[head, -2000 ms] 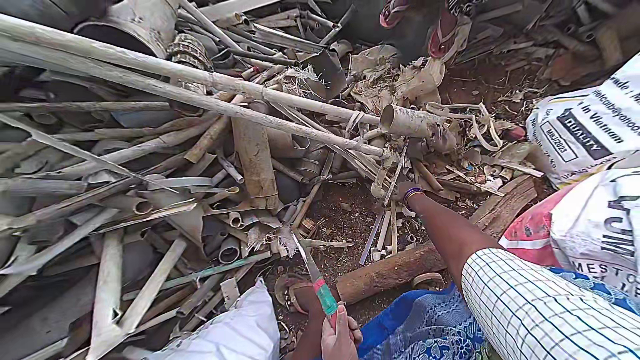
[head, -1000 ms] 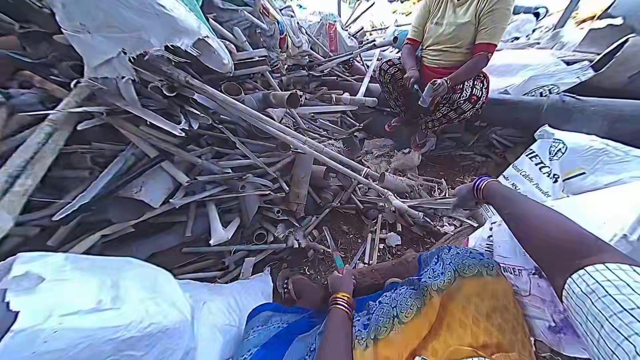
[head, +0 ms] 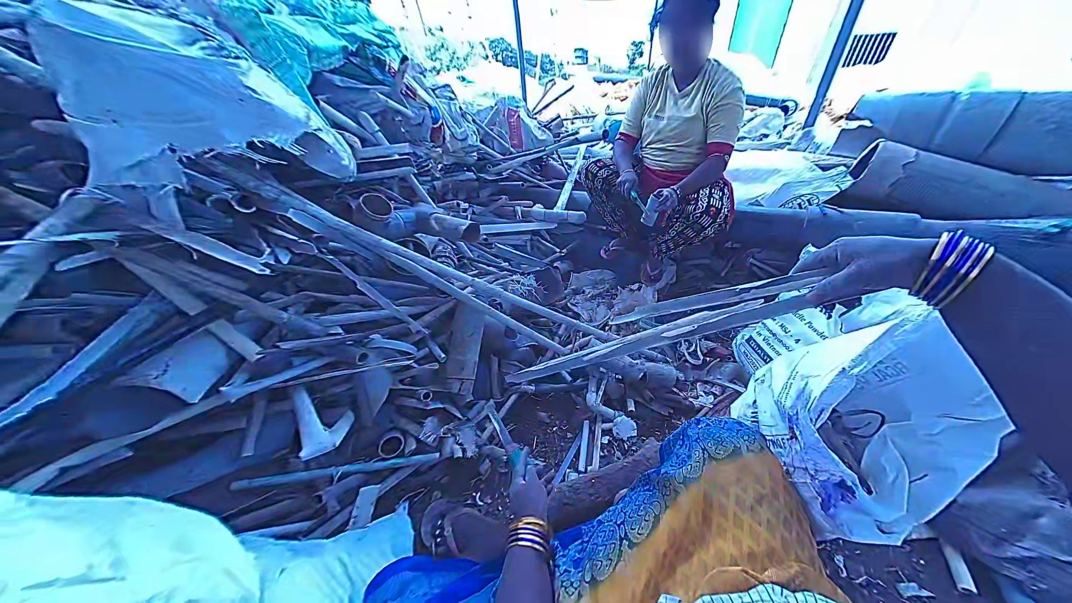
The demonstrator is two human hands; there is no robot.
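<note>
My left hand (head: 529, 494), with bangles at the wrist, grips the green handle of a knife (head: 505, 431) whose blade points up and away. My right hand (head: 863, 266) is raised at the right and holds long split strips of pale pipe (head: 670, 331), which reach left over the scrap. Below my right hand stands an open white woven sack (head: 913, 419). A thick wooden log (head: 603, 486) lies on the ground just beyond my lap.
A large heap of broken pipes (head: 251, 335) fills the left and middle. White sacks (head: 126, 544) lie at lower left. A co-worker (head: 682, 126) sits ahead, holding a tool and a pale piece. Big dark pipes (head: 946, 180) lie at right.
My right hand has risen from near the ground by the heap and now holds long strips above the sack. My left hand still has the knife. The view has tilted up.
</note>
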